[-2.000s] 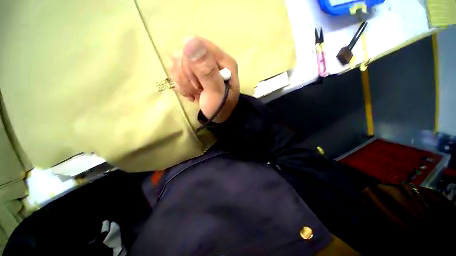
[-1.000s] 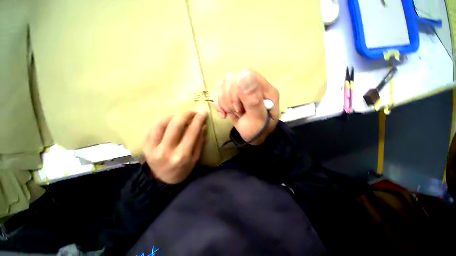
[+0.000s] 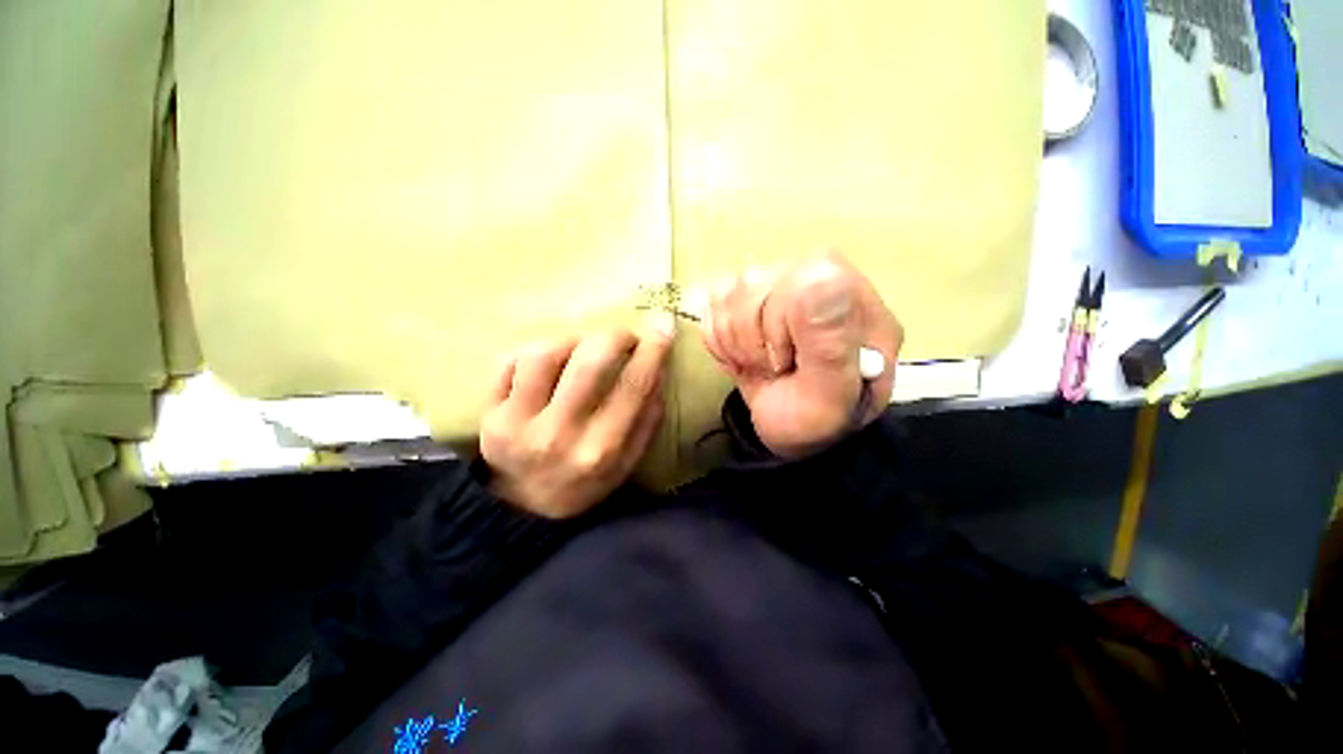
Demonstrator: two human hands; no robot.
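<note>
A large yellow-beige leather or leatherette panel lies over the bench edge. A straight stitched seam runs down it, with small dark and pale thread tufts on the seam. My right hand is closed around a white-handled pick; the rounded handle end shows at the palm and a thin dark tip reaches the tufts. The rest of the tool is hidden in the fist. My left hand lies on the panel left of the seam, fingers together, fingertips beside the tip.
Stacked beige panels lie at the left. At the right are a round pale roll or dish, a blue-framed tray, pink thread snips and a dark square-headed tool. White paper shows at the bench edge.
My left hand, absent two seconds ago, lies on the panel and its fingertips have moved up to the tufts. The view has shifted, showing more of the blue tray. My right hand still holds the pick.
</note>
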